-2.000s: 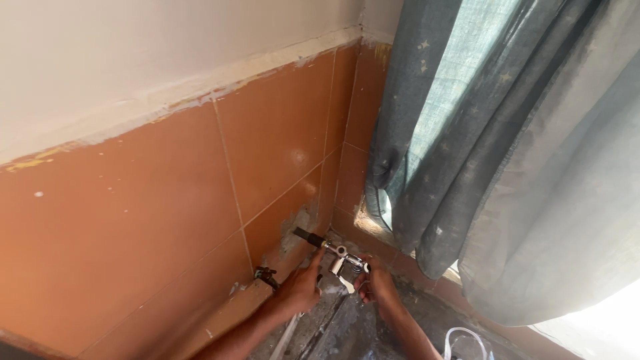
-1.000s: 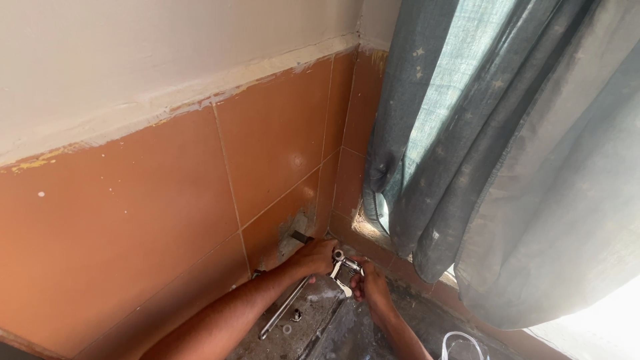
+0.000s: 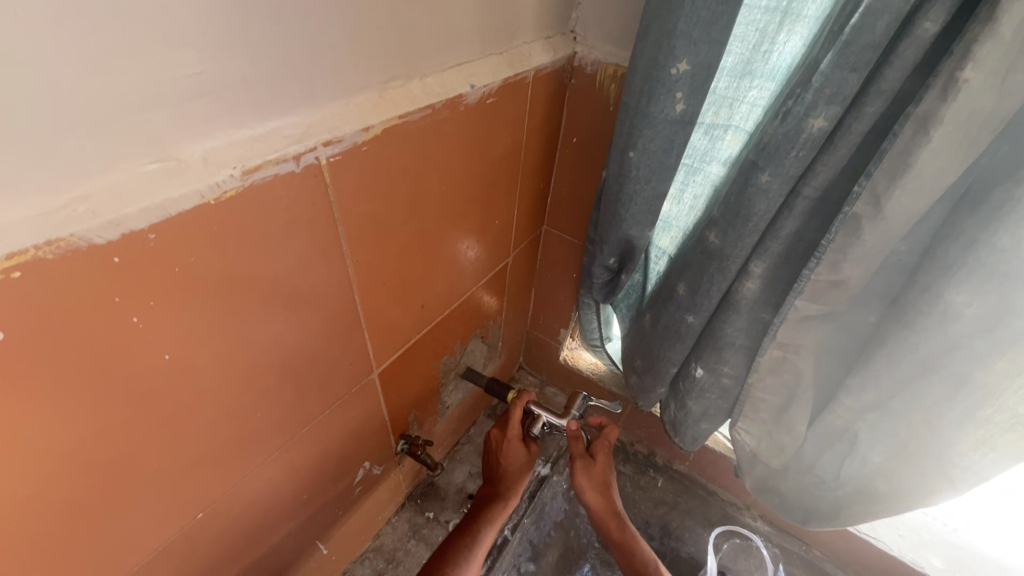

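Note:
A chrome faucet (image 3: 558, 414) with a lever handle (image 3: 604, 403) is joined to a dark pipe fitting (image 3: 490, 385) that comes out of a patch of bare cement in the tiled wall. My left hand (image 3: 512, 446) grips the faucet's body near the pipe end, where a bit of yellow shows. With its thumb and fingers, my right hand (image 3: 593, 460) holds the outer part of the faucet below the lever. The fingertips partly hide the underside of the faucet. To the left, an old brownish tap (image 3: 419, 453) juts from the wall.
Orange wall tiles (image 3: 432, 232) meet in a corner behind the hands. A grey-blue curtain (image 3: 720, 264) hangs at the right, close to the faucet. Under my arms lies a stained grey ledge (image 3: 432, 512). A clear container with a white handle (image 3: 740, 534) stands at the bottom right.
My left hand has shifted back from the dark pipe fitting it covered a second ago, so the fitting shows again. The faucet's lever now points right.

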